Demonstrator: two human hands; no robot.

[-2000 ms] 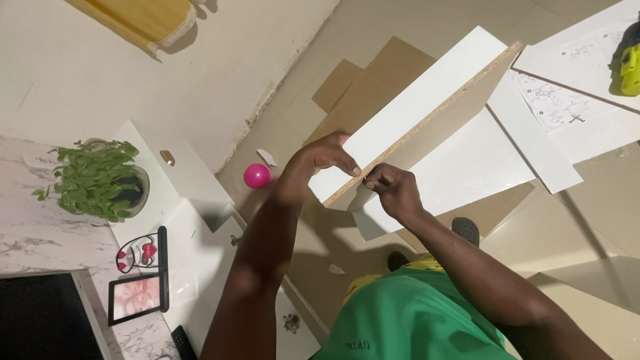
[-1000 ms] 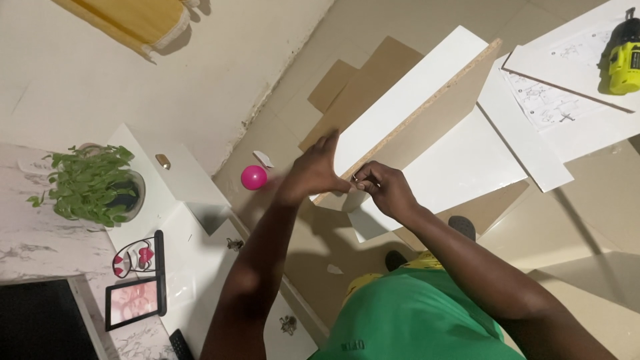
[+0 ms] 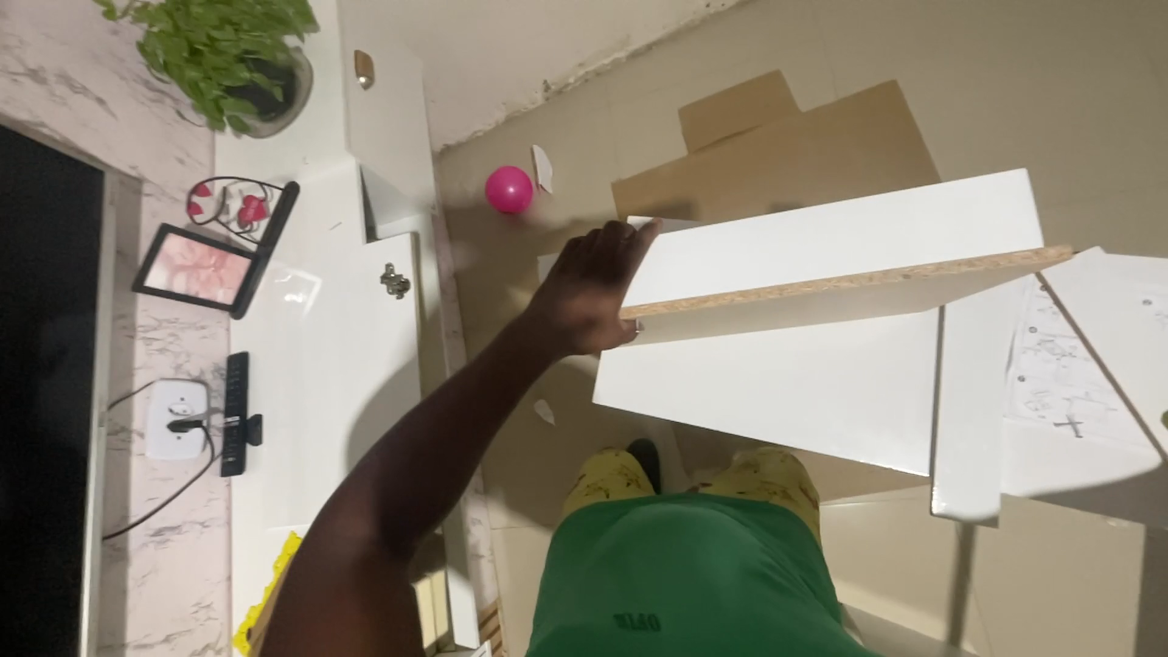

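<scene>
My left hand (image 3: 593, 292) grips the near corner of a white laminated particle board panel assembly (image 3: 839, 233), its fingers over the top and its thumb on the lower side. A raw chipboard edge (image 3: 849, 281) faces up along the assembly. Something small and metallic shows at the thumb tip. Below lies a wide white panel (image 3: 776, 392), with a narrow white board (image 3: 976, 401) across its right end. My right hand is out of view.
A white cabinet (image 3: 338, 365) with a metal hinge (image 3: 395, 281) stands left, bearing a picture frame (image 3: 199, 266), a remote control (image 3: 235, 413) and a potted plant (image 3: 265, 91). A pink ball (image 3: 509, 190) and cardboard (image 3: 776, 151) lie on the floor. A printed instruction sheet (image 3: 1058, 374) is at right.
My right hand has left the panel's corner and gone out of view. My left hand still holds that corner. The view has turned and shifted toward the cabinet.
</scene>
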